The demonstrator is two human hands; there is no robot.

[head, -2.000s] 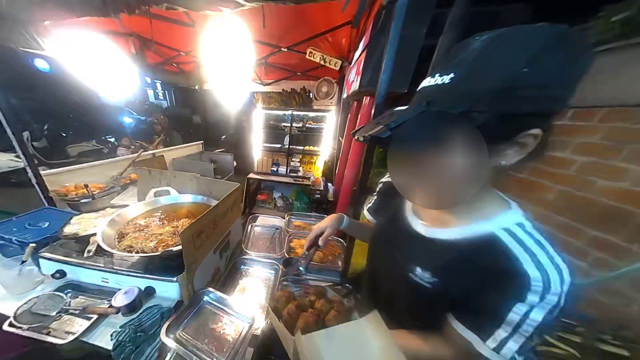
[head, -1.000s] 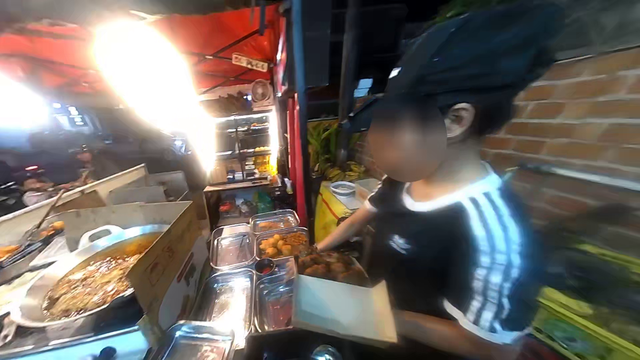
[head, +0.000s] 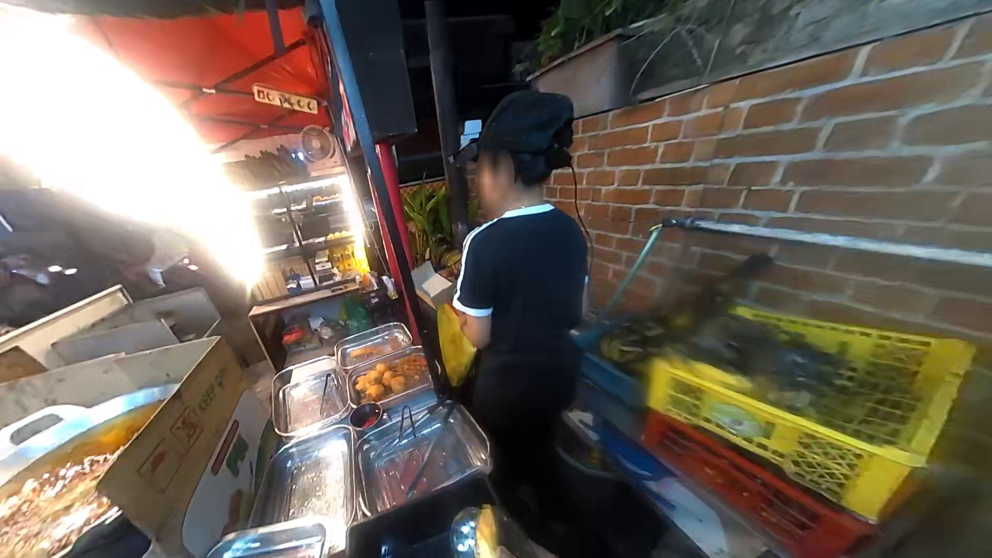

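Note:
Neither of my hands can be made out. At the bottom edge lies a clear plastic-wrapped item with a yellow part (head: 486, 533), on or over a black surface (head: 418, 515). Beyond it, a metal tray (head: 465, 442) holds tongs (head: 422, 465). A second metal tray (head: 306, 480) stands to its left, and a small cup of dark red sauce (head: 366, 416) is between the trays. Round golden fried pieces (head: 381, 382) fill part of a tray farther back. At the left, food fries in oil in a large pan (head: 70, 473) behind a cardboard shield (head: 174, 426).
A co-worker (head: 527, 287) stands beyond the trays, back mostly turned, near an open cardboard box (head: 432, 285). Yellow (head: 798, 442) and red (head: 744, 473) plastic crates stand at the right by a brick wall (head: 852, 170). A tent pole (head: 380, 170) rises behind the trays.
The co-worker, who was close beside the trays with an open box of brown fried food, has moved farther off and turned away. That box is gone from over the tray. The view has swung right.

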